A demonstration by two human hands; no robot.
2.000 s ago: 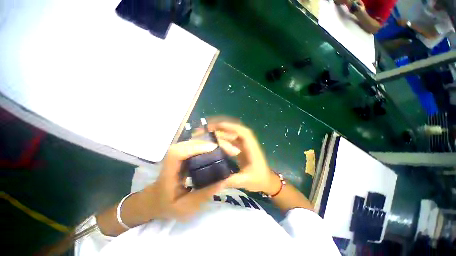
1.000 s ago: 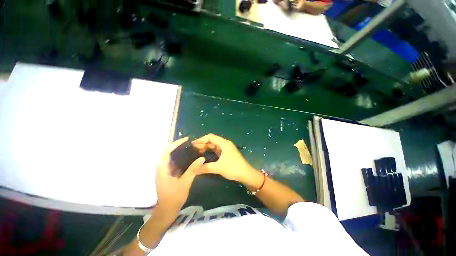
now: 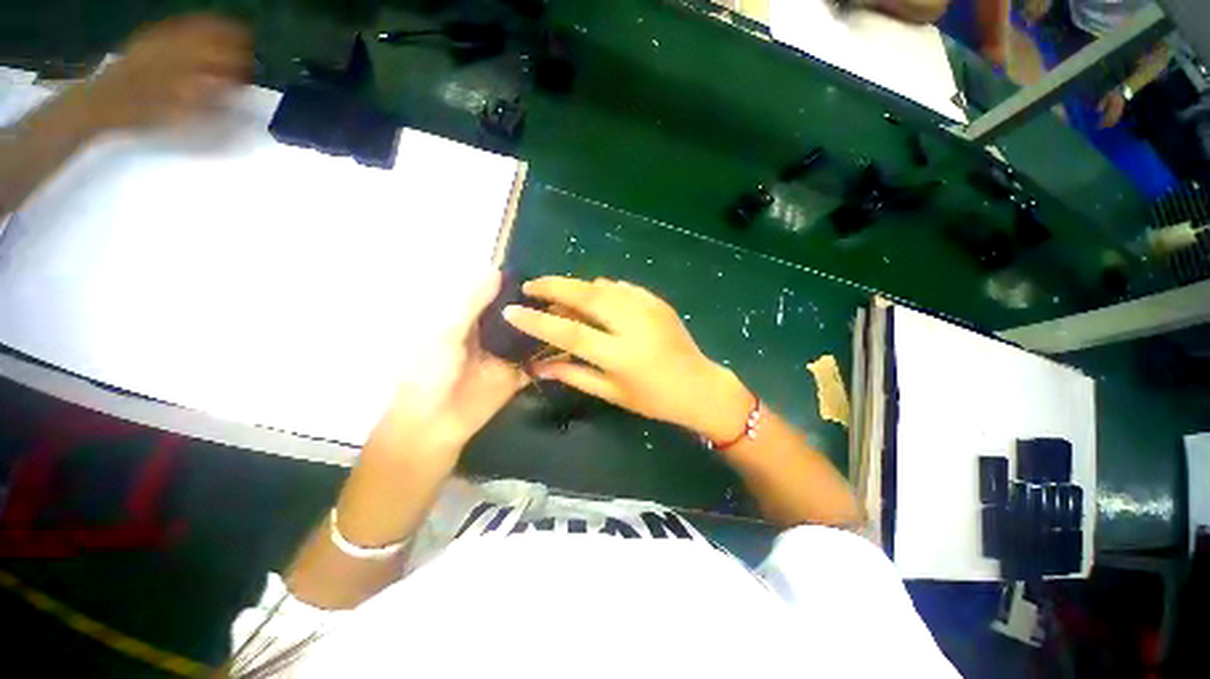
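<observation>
A black power adapter unit (image 3: 504, 325) is held between my two hands in front of my body, mostly hidden by the fingers. My left hand (image 3: 465, 378) holds it from the left, palm inward. My right hand (image 3: 624, 348) lies over its right side, with fingers bent across it. Thin dark strands, perhaps the cord, show below the right fingers.
A large white board (image 3: 266, 279) lies left with black cover stacks (image 3: 335, 126) at its back edge. Another person's blurred hand (image 3: 186, 80) is over it. The right-hand board stack (image 3: 955, 398) carries black covers (image 3: 1042, 517). Tan scrap (image 3: 829, 387) lies beside it. The conveyor (image 3: 637, 146) carries scattered adapters.
Another person's hand has come in over the left board. My right fingers now reach across the black unit, which is more covered than before. The view has shifted.
</observation>
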